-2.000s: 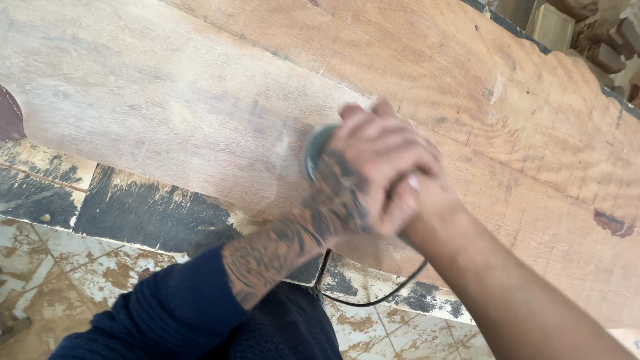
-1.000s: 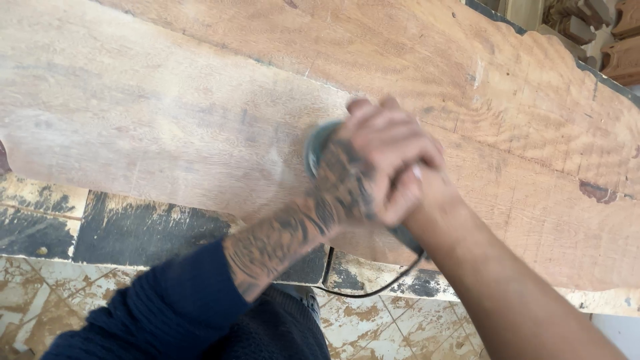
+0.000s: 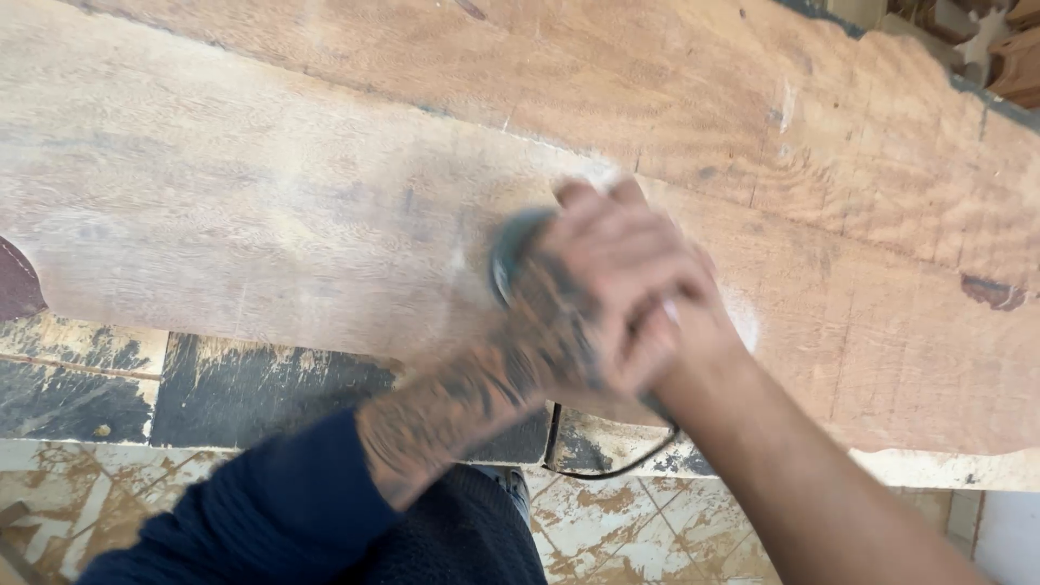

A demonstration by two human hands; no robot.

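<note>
A green power sander point(image 3: 520, 244) lies on a wide wooden slab point(image 3: 268, 195), mostly hidden under both my hands and blurred. My left hand point(image 3: 626, 276), its wrist and forearm tattooed, is laid over the tool and over my right hand. My right hand point(image 3: 691, 317) is closed on the sander's body from the right, its fingers largely covered by the left. A black power cord point(image 3: 605, 475) loops from the tool's rear past the slab's near edge. Pale dust lies on the wood around the hands.
The slab rests on a worktop with worn black paint point(image 3: 268, 390). A dark red sanding disc point(image 3: 16, 280) sits at the far left. Carved wooden pieces point(image 3: 1016, 65) stand beyond the far right edge. Below is a tiled floor point(image 3: 626, 520) with brown dust.
Both hands stay joined over the sander, which remains on the slab near the same seam. The view has shifted slightly. No grip has plainly changed.
</note>
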